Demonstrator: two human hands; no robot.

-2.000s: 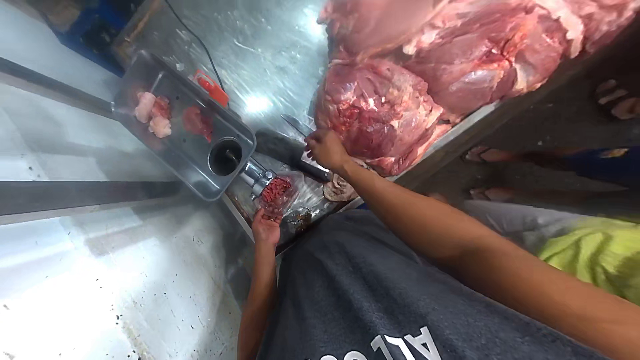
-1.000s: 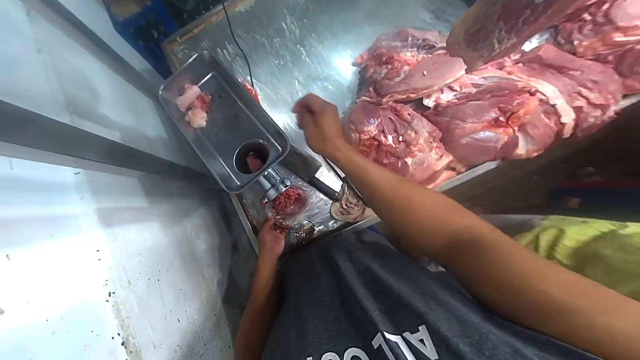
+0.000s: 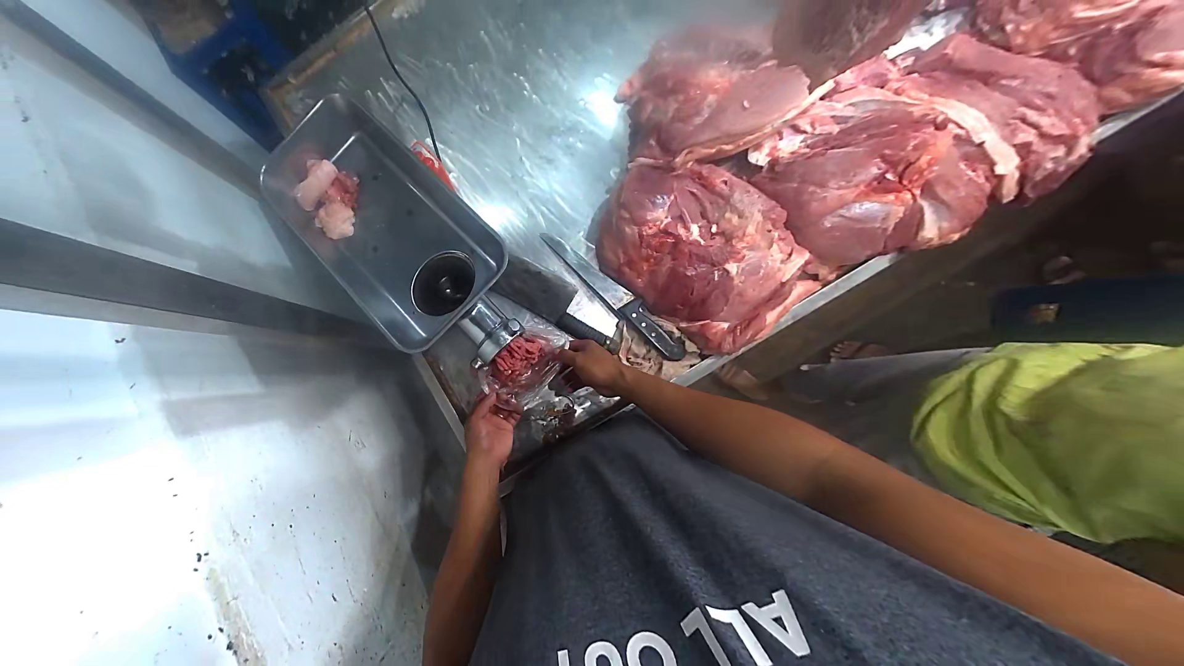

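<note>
A meat grinder's metal head (image 3: 490, 331) sticks out below its steel tray (image 3: 379, 176), and ground meat (image 3: 520, 361) hangs at its outlet in a clear plastic bag (image 3: 532, 384). My left hand (image 3: 492, 427) grips the lower left edge of the bag. On the other side, my right hand (image 3: 594, 366) pinches the bag's right edge. Pale and red meat pieces (image 3: 328, 198) lie at the tray's far end. The round feed opening (image 3: 443, 283) looks dark inside. Just beyond my right hand lie a black-handled knife (image 3: 647, 328) and a broad blade (image 3: 592, 314).
Large raw meat cuts (image 3: 703, 254) cover the right part of the metal table (image 3: 546, 120). A black cable (image 3: 407, 88) runs behind the tray. A person in a yellow-green garment (image 3: 1064, 425) is at the right. A pale wall (image 3: 120, 444) rises at the left.
My right hand was by the knife, then raised above the table; now it is down at the bag. The red piece near the feed opening two seconds ago is gone from the tray.
</note>
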